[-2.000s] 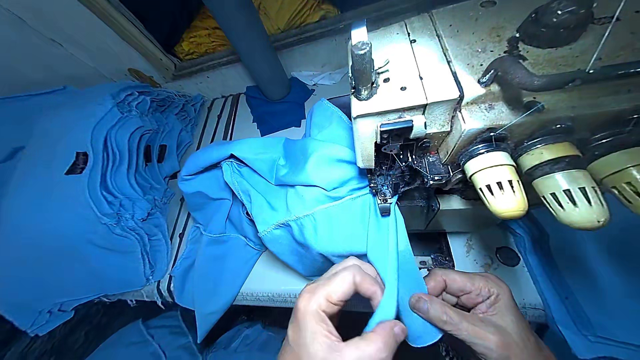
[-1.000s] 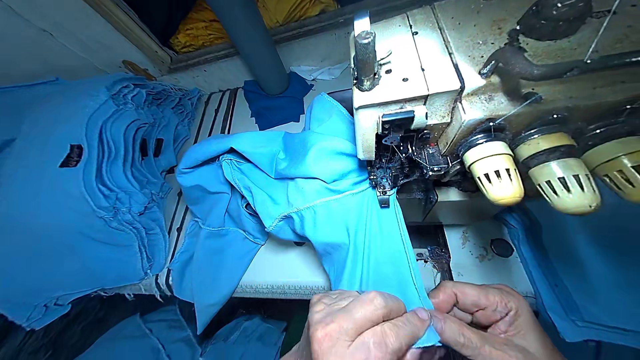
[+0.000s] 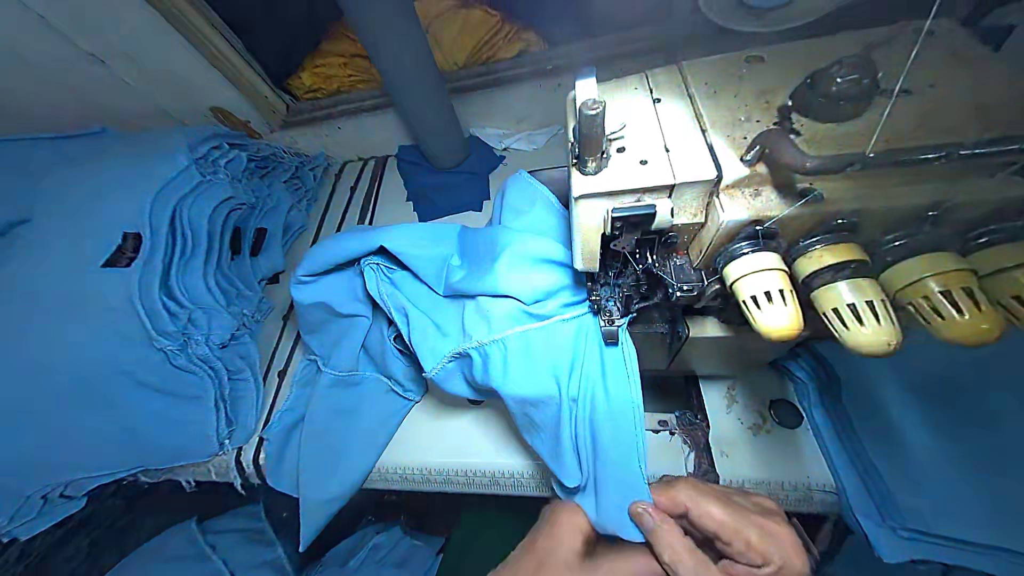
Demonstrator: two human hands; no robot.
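Note:
A light blue fabric garment (image 3: 512, 320) with overlocked seams lies across the bed of an overlock sewing machine (image 3: 640, 152). Its right edge runs under the presser foot (image 3: 610, 330). My right hand (image 3: 724, 532) pinches the lower corner of that edge between thumb and fingers, in front of the table edge. My left hand (image 3: 580, 548) is at the same lower end, partly beneath the cloth; its fingers are hidden, so its hold cannot be told.
Stacked blue garment pieces (image 3: 80, 320) with dark labels lie at the left. More blue cloth (image 3: 944, 448) hangs at the right. Yellow thread tension knobs (image 3: 764, 296) line the machine front. A grey post (image 3: 412, 80) stands on dark blue cloth (image 3: 448, 188). A measuring tape (image 3: 464, 480) runs along the front edge.
Two seconds ago the edge plies hung apart between my hands; now they lie together. My left hand has moved lower and partly under the cloth since one second ago.

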